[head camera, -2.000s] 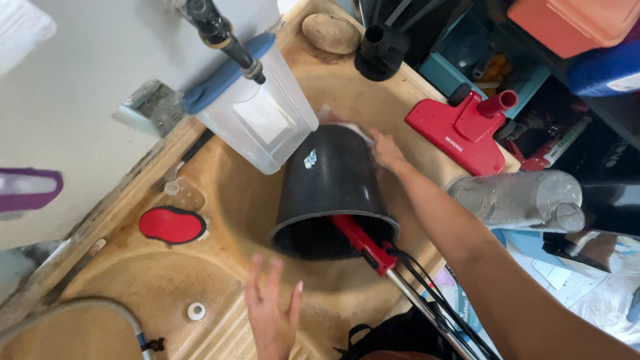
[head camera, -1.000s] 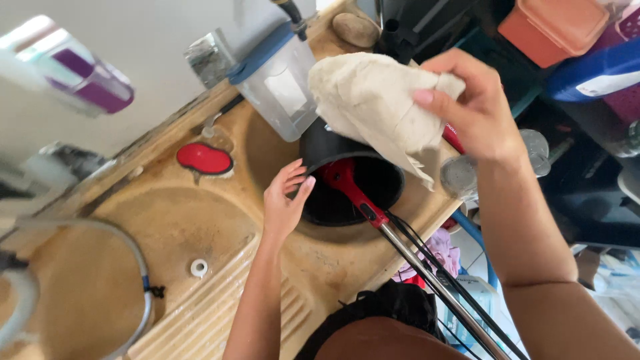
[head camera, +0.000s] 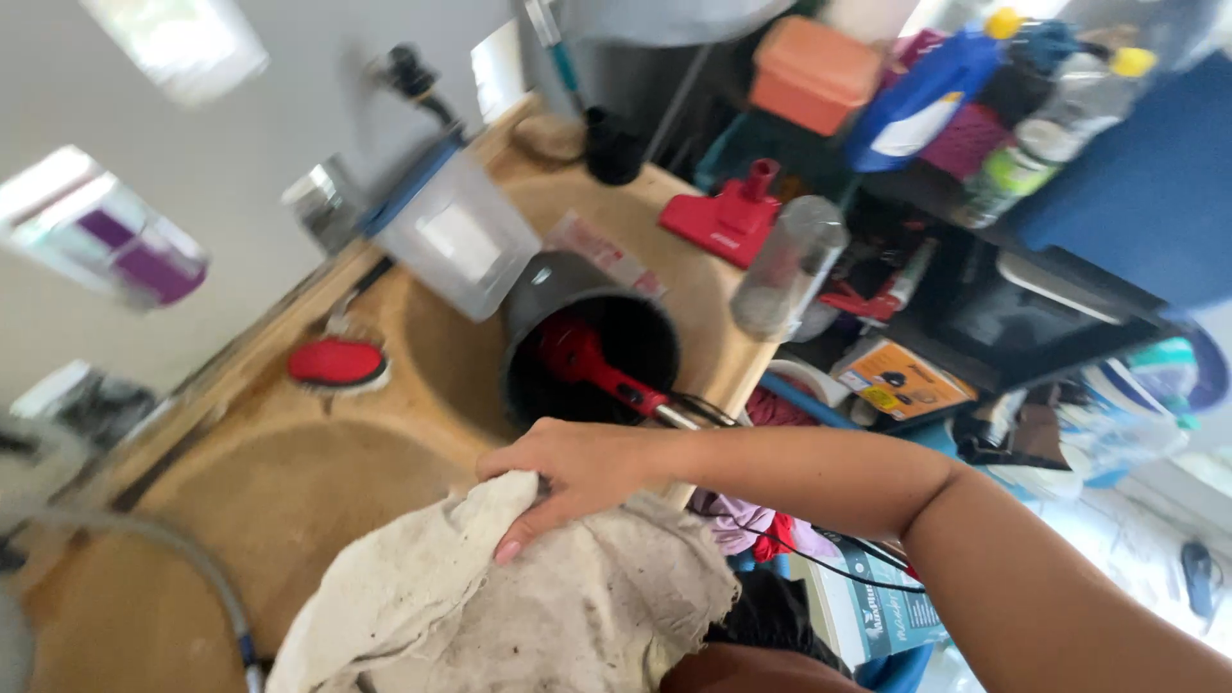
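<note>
My right hand (head camera: 568, 481) grips a stained off-white cloth (head camera: 577, 597), which spreads over the lower middle of the view. My left hand is out of sight, and the cloth may cover it. Just beyond the right hand, a black bucket (head camera: 549, 279) lies tilted in the sink basin with its mouth toward me. A red vacuum cleaner part (head camera: 602, 371) with a metal tube rests in the bucket's mouth. Beside the bucket leans a clear plastic container (head camera: 462, 231) with a blue lid.
A red sponge or pad (head camera: 337, 363) lies on the sink ledge (head camera: 385, 327). A red vacuum floor head (head camera: 722, 217) and a clear bottle (head camera: 789, 265) stand at the right rim. A grey hose (head camera: 183, 544) curves over the left basin. Bottles and an orange container (head camera: 816, 72) are farther right.
My right hand has brought the cloth from above the bucket down to the near side, where it hangs wider. My left hand, seen at the bucket's rim before, has gone from sight.
</note>
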